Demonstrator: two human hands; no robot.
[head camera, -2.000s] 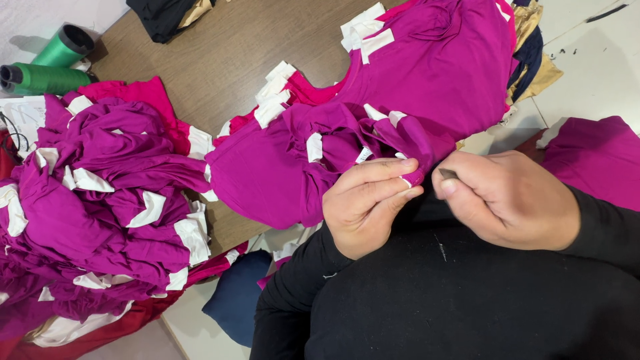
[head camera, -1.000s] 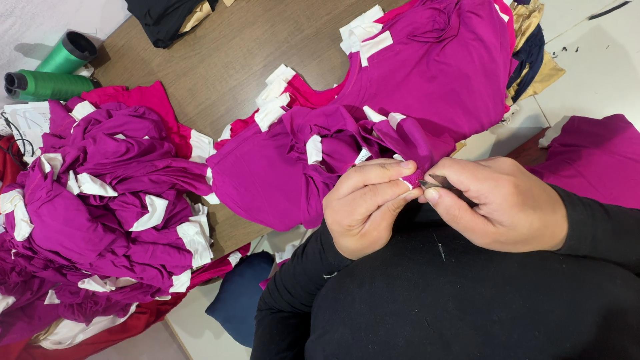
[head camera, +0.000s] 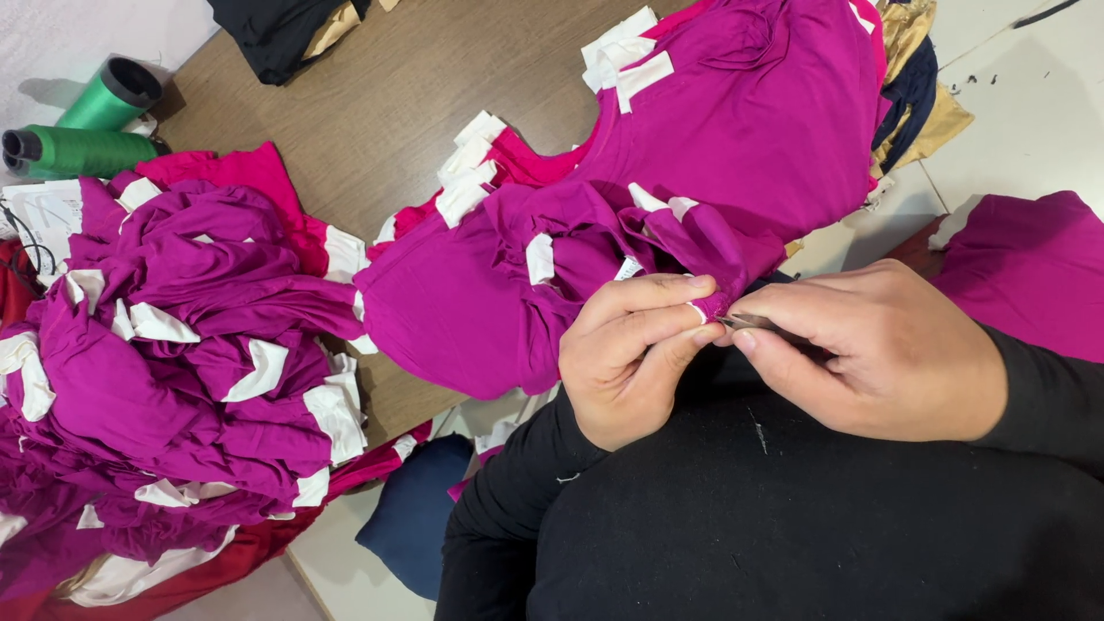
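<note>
My left hand (head camera: 634, 354) pinches a gathered edge of a magenta fabric garment (head camera: 733, 138), with a bit of white at the pinched spot. In my right hand (head camera: 871, 345) is a small metal tool (head camera: 749, 322), mostly hidden by the fingers; it may be thread snips. Its tip touches or nearly touches the pinched edge, between the two hands. The garment spreads from my hands over the wooden table, with white fabric pieces (head camera: 540, 259) along its edges and red fabric beneath it.
A heap of magenta garments with white pieces (head camera: 172, 379) lies at the left. Two green thread cones (head camera: 82, 151) stand and lie at the upper left. Black fabric (head camera: 272, 34) is at the top. More magenta fabric (head camera: 1026, 267) is at the right, and dark blue fabric (head camera: 418, 513) lies below the table.
The metal tool in my right hand has turned from my fist to point at the pinched edge, and my right fingers have extended toward it. My left hand keeps its hold on the fabric.
</note>
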